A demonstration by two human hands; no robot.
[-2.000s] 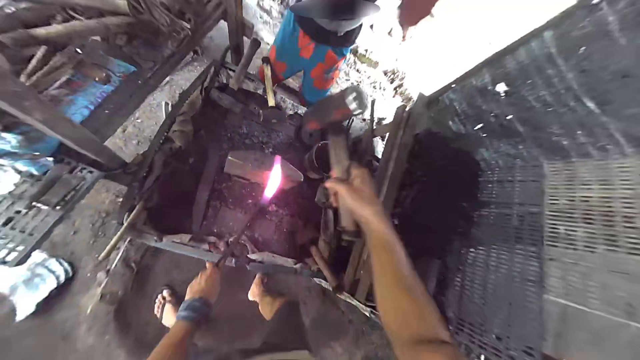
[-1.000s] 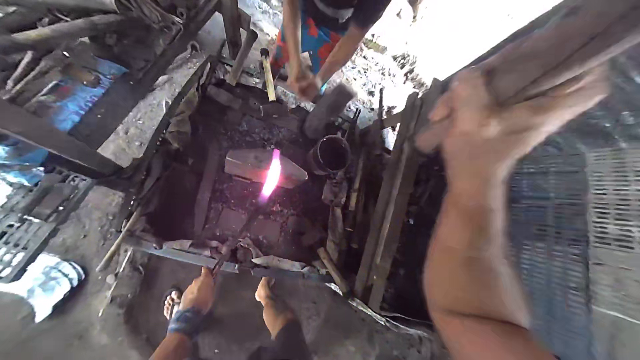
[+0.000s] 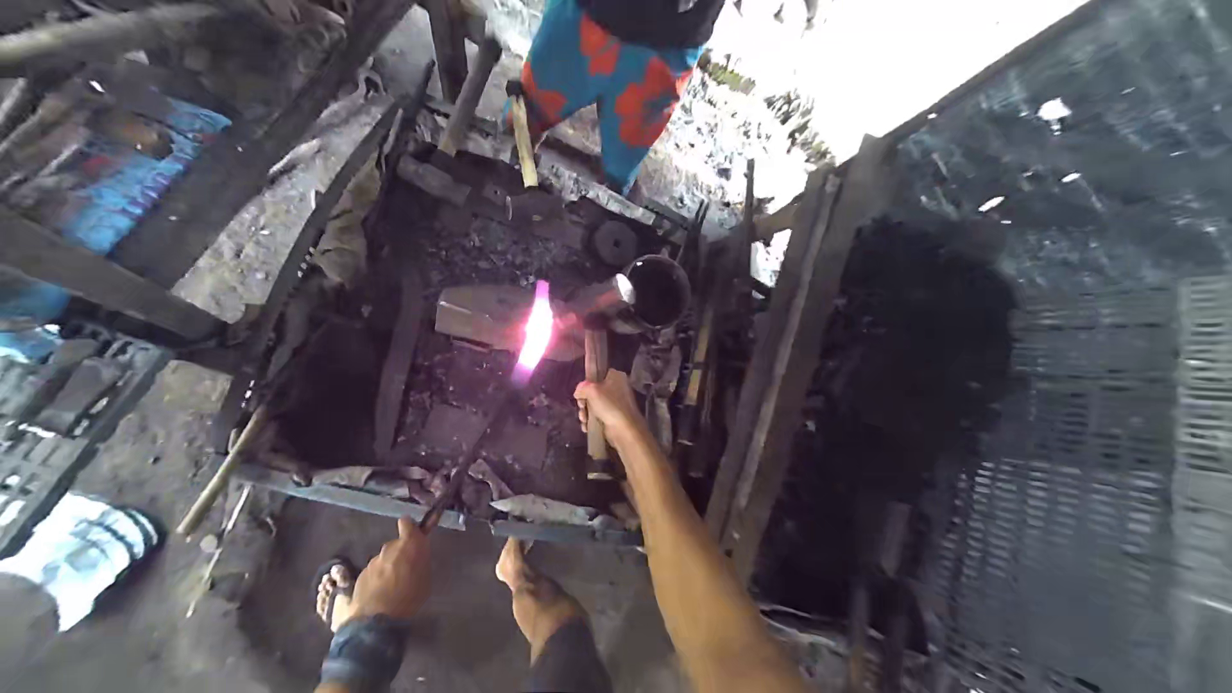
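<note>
My right hand (image 3: pixel 608 402) grips the wooden handle of a hammer (image 3: pixel 597 358), whose steel head is low over the right part of an anvil (image 3: pixel 476 318). Across the anvil lies the glowing end of a metal workpiece (image 3: pixel 537 332), just left of the hammer head; whether the two touch I cannot tell. My left hand (image 3: pixel 397 570) is closed around the near end of a dark rod or tongs (image 3: pixel 462 472) that leads up to the glowing part. A dark round container (image 3: pixel 658 292) stands right of the hammer head.
A person in patterned shorts (image 3: pixel 616 77) stands across the pit. A hammer with a pale handle (image 3: pixel 523 140) leans at the far edge. Wooden beams (image 3: pixel 784 366) line the right side, beside a heap of charcoal (image 3: pixel 905 356). A metal edging strip (image 3: pixel 356 498) borders the near side.
My right hand swung the hammer up to the right, and it is now down by the glowing metal. The other person's hands, low at the far edge a second ago, are out of view.
</note>
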